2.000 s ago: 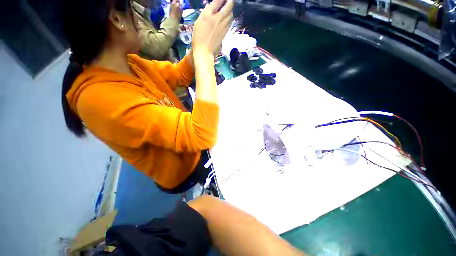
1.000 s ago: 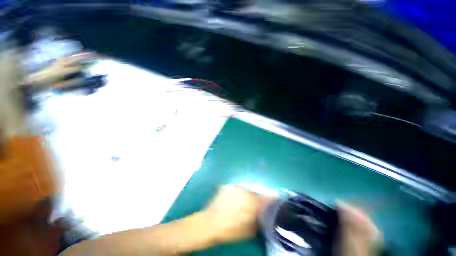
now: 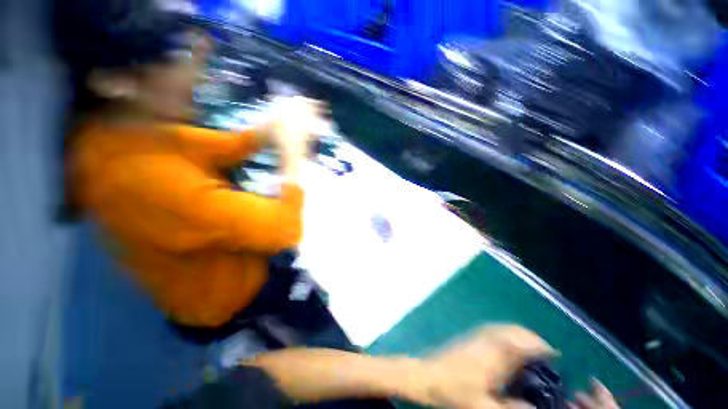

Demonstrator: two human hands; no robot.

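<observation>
My left hand reaches in from the bottom, its fingers curled around a glossy black part, which looks like the black inner shell. My right hand shows only as blurred fingertips at the bottom edge, just right of the black part; whether it touches the part is unclear. Both hands are over the green bench top. The frame is blurred, so the part's details and any wires on it cannot be made out.
A white sheet lies left of my hands, with a grey oval piece and small black caps on it. A person in orange works at the left. The dark conveyor runs behind, with blue bins beyond.
The view has swung right, then back left. My left hand came in around the black part after showing only a forearm. My right hand now shows less than one second ago.
</observation>
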